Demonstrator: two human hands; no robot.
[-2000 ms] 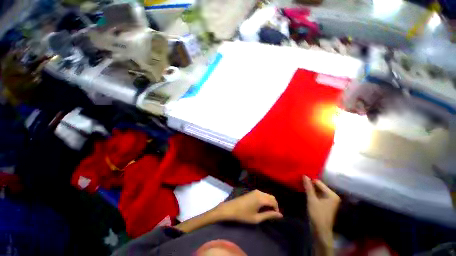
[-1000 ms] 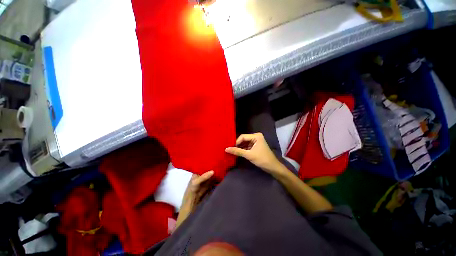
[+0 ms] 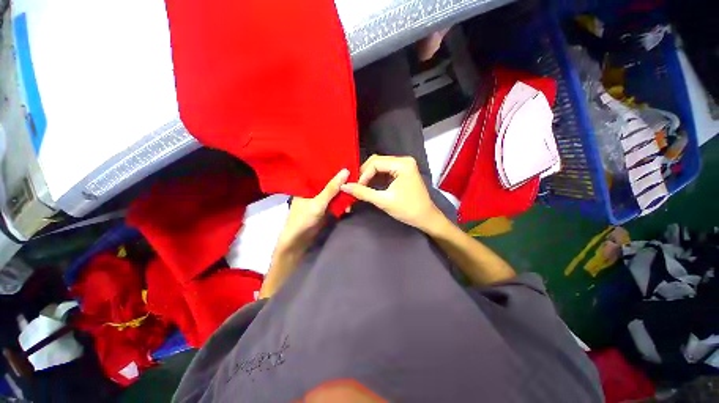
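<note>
A long red cut panel (image 3: 264, 86) runs from the top edge of the view over the table's front edge down to my lap. My left hand (image 3: 309, 216) pinches its lower end with thumb and finger. My right hand (image 3: 394, 189) pinches the same end from the right, close to the left fingertips. The very tip of the cloth is partly hidden by the fingers. The needle and machine head are out of the picture.
The white table (image 3: 102, 86) has a measuring strip along its front edge. Red bundles (image 3: 185, 228) lie below at left. Spare cut pieces (image 3: 527, 142), red and pale pink, lie right of my lap. A blue plastic crate (image 3: 603, 185) holds bags and scraps. Scraps (image 3: 670, 264) lie at lower right.
The view has tilted down and the lamp glare has left it. Both hands have come together at the panel's lower end; the right hand has moved from the panel's right edge.
</note>
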